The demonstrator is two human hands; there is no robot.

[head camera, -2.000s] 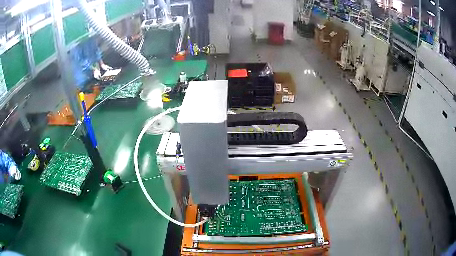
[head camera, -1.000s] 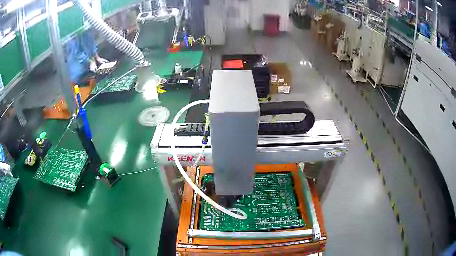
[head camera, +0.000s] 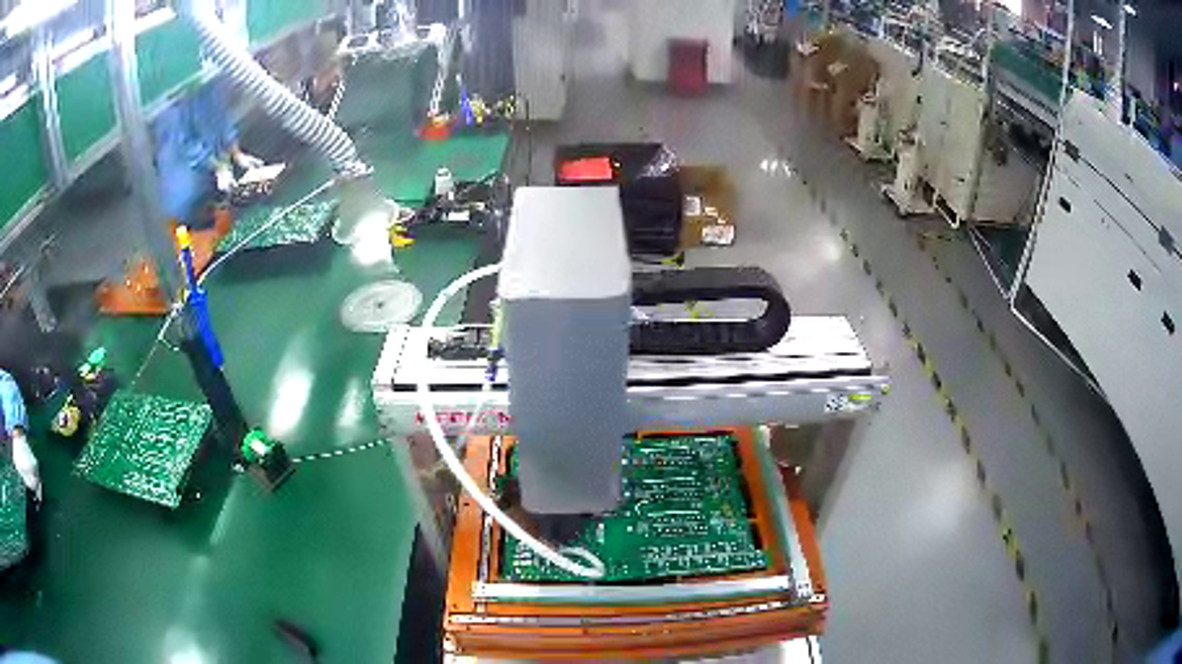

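Neither of my hands is in view; only small blue patches show at the two bottom corners. In front of me a green circuit board lies solder side up in an orange fixture frame with metal strips around it. The tall grey-white head of the gantry machine stands over the board's left part and hides it. A thin white tube loops from the head down to the board. The silvery gantry beam crosses behind the board.
Left, a green bench bears another circuit board, a dark post with blue upper part and a pale disc. Another person's gloved hand is at the left edge. Black crate stands behind; aisle with yellow-black lines right.
Since two seconds ago, the machine head has moved right relative to the beam and board, and the tube's loop has shifted with it. Over the last second the whole view shifts slightly left.
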